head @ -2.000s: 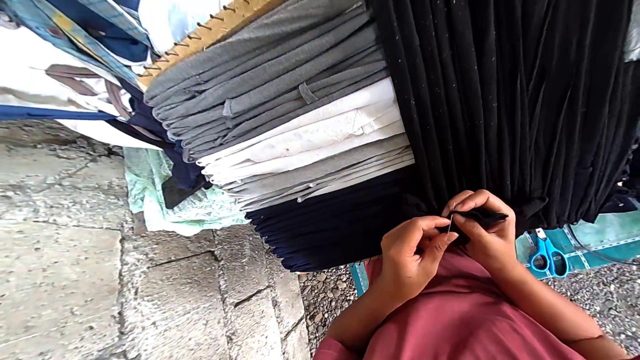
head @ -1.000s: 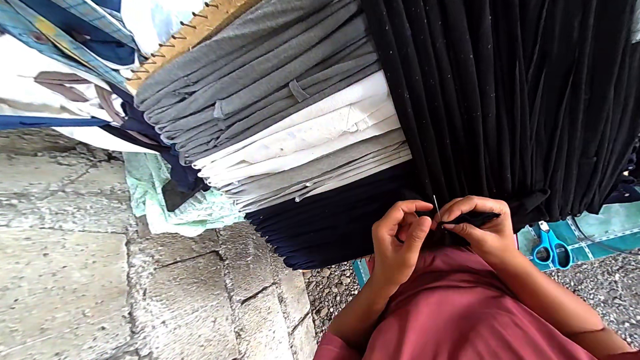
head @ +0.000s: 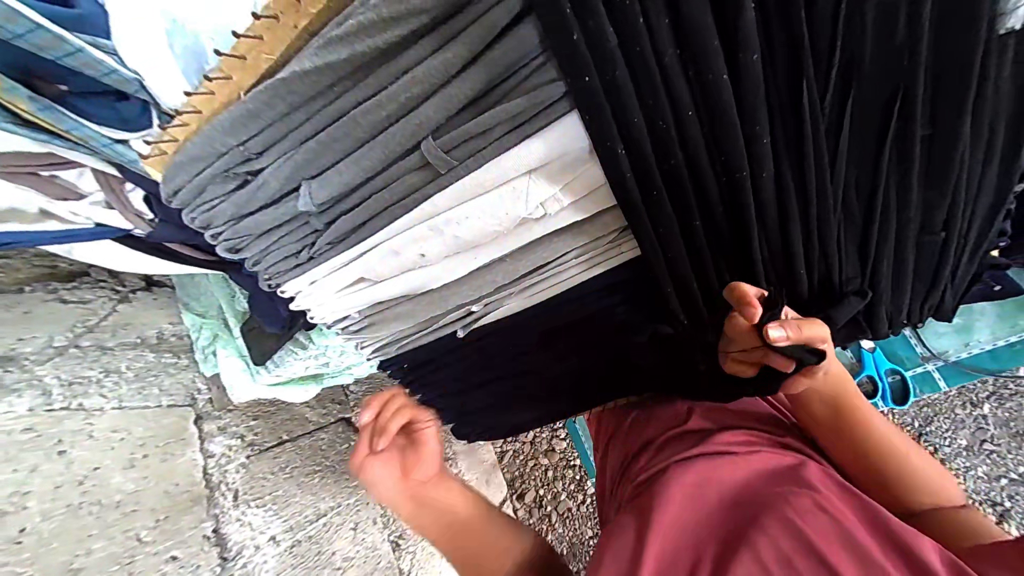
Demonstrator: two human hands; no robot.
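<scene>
My right hand (head: 806, 334) pinches a bunched piece of black fabric (head: 802, 354) at the lower edge of the black fabric strips (head: 720, 144). Off to the left, above the stone paving, is my left hand (head: 400, 446), its fingers curled and motion-blurred. Whether it holds anything cannot be made out, and no needle or thread shows clearly. Dark navy fabric strips (head: 544, 352) hang between the two hands. Beyond them lie white fabric strips (head: 480, 216) and grey fabric strips (head: 352, 136), stretched in tight rows.
A wooden bar with nails (head: 232, 72) edges the grey strips. Blue-handled scissors (head: 882, 380) lie on a teal surface (head: 960, 352) at the right. Other cloths (head: 72, 72) and a pale green plastic sheet (head: 280, 352) are at the left, over stone paving (head: 96, 480); gravel (head: 552, 480) lies below.
My left hand has moved away to the left from beside my right hand, where it pinched a thin needle-like item. My right hand stays at the black fabric.
</scene>
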